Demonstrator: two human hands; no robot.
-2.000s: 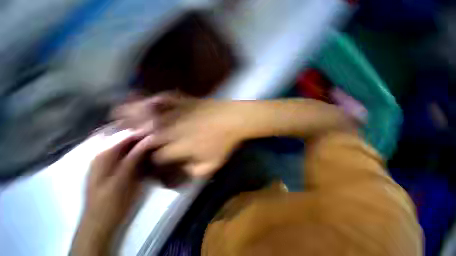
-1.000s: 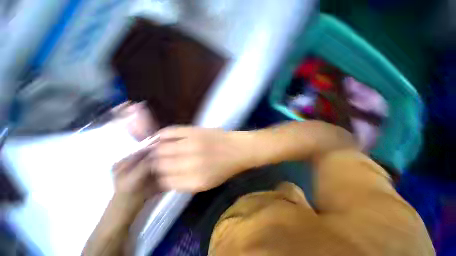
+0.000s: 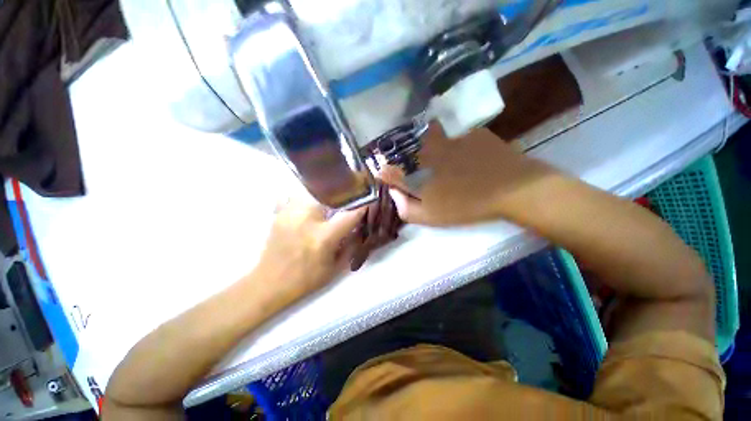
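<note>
A small bunched piece of dark brown cloth [image 3: 375, 231] lies between my two hands beneath the machine head. My left hand [image 3: 311, 238] grips its left side, with the fingertips partly hidden by the shiny curved metal guard [image 3: 292, 107]. My right hand [image 3: 453, 177] is at its right side by the needle area, its fingers partly behind the thread tension parts and white knob [image 3: 473, 103]. The needle itself is hard to make out. Another flat brown piece [image 3: 539, 94] lies on the machine bed behind my right hand.
A heap of brown garments [image 3: 41, 90] lies at the table's far left. The white table's worn front edge [image 3: 395, 308] runs before me. A green mesh basket [image 3: 700, 222] with red pieces stands at right, partly behind my right arm. A blue basket [image 3: 292, 390] is under the edge.
The view has swung left and steadied, bringing the machine head and brown heap into view. My hands, earlier close together near the table edge, are now beneath the machine head with the brown cloth.
</note>
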